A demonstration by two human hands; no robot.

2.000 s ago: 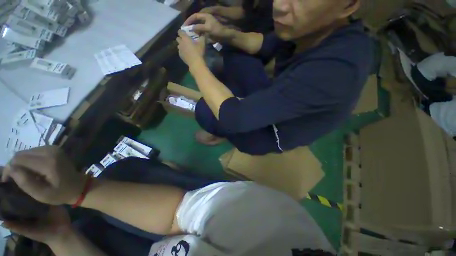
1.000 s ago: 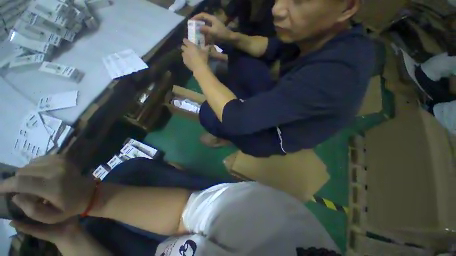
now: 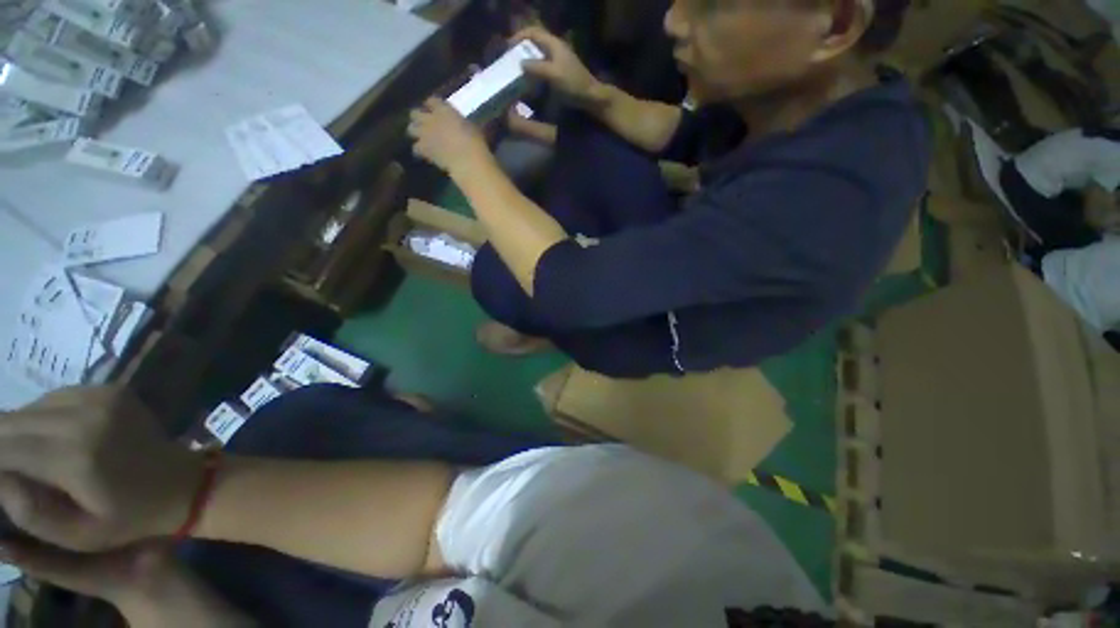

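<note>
My right hand (image 3: 86, 472), with a red band at the wrist, is at the lower left, cut off by the picture's edge, its fingers curled. My left hand (image 3: 92, 574) lies just below it, mostly hidden and blurred. A little dark shape shows between them at the edge; what it is and whether it is held cannot be told. Printed white slips (image 3: 47, 331) lie by the table edge above my hands. Small white cartons (image 3: 285, 374) stand side by side below the table edge, near my knee.
White table (image 3: 264, 61) bears heaped cartons (image 3: 74, 55), a single carton (image 3: 119, 160) and a flat printed sheet (image 3: 280, 141). A person (image 3: 725, 233) beside me holds a white box (image 3: 495, 81). A floor carton (image 3: 436, 245) holds white pieces; flat cardboard (image 3: 676, 411) lies on green floor.
The view shifted slightly right and back left. The dark thing between my hands shows less than at first. The other person's box has turned and now lies slanted between both their hands.
</note>
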